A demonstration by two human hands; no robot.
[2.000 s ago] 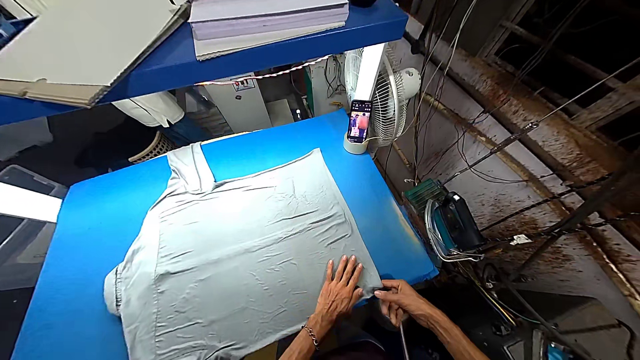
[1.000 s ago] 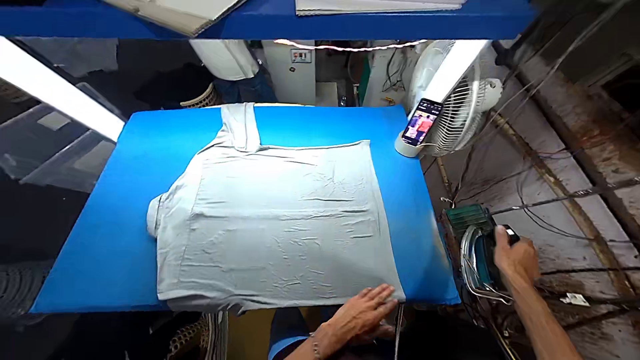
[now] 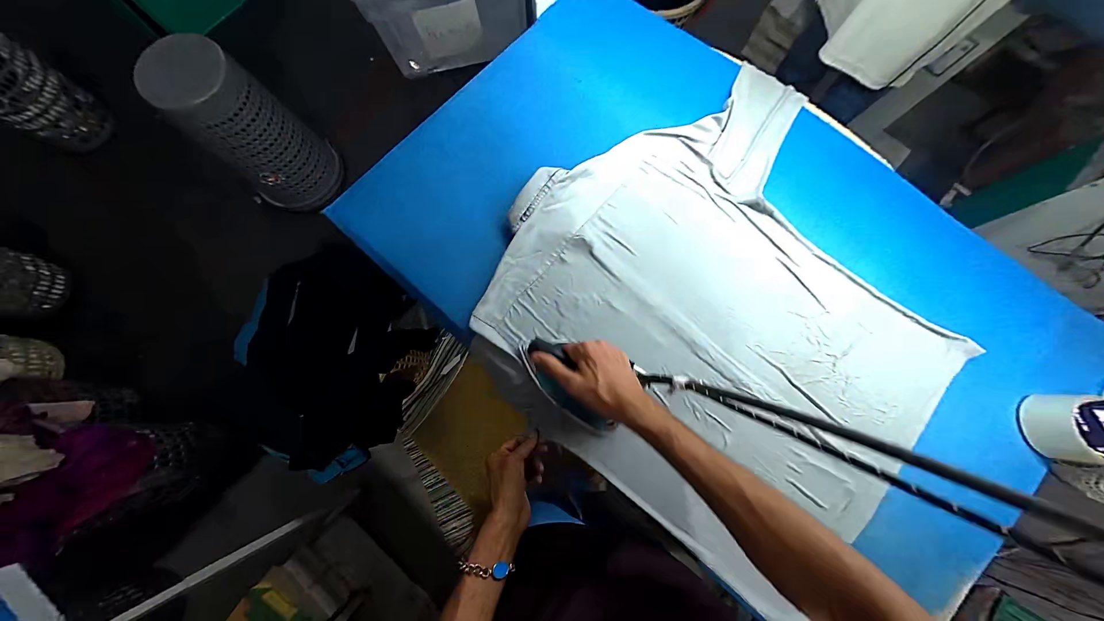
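A light grey shirt (image 3: pixel 690 285) lies spread on the blue-topped table (image 3: pixel 604 73), its collar to the left and one short sleeve pointing up. My right hand (image 3: pixel 599 379) is closed around the handle of a clothes iron (image 3: pixel 569 405), which rests on the shirt near the table's near edge. From the iron a dark cord (image 3: pixel 828 431) runs across the shirt to the lower right. Below the iron, my left hand (image 3: pixel 515 470) is at the shirt's edge that hangs over the table, fingers curled; whether it pinches the cloth cannot be told.
Dark clothes (image 3: pixel 332 354) are heaped beside the table's left corner. A tall grey perforated basket (image 3: pixel 250 129) and a clear plastic bin (image 3: pixel 448 34) stand beyond it. At the right edge is a pale round-based lamp or phone stand (image 3: pixel 1056 427). Purple cloth (image 3: pixel 103 474) lies lower left.
My right hand has come from the iron's place right of the table to the shirt, now with the iron. My left hand has left the shirt's hem corner. The view has swung left.
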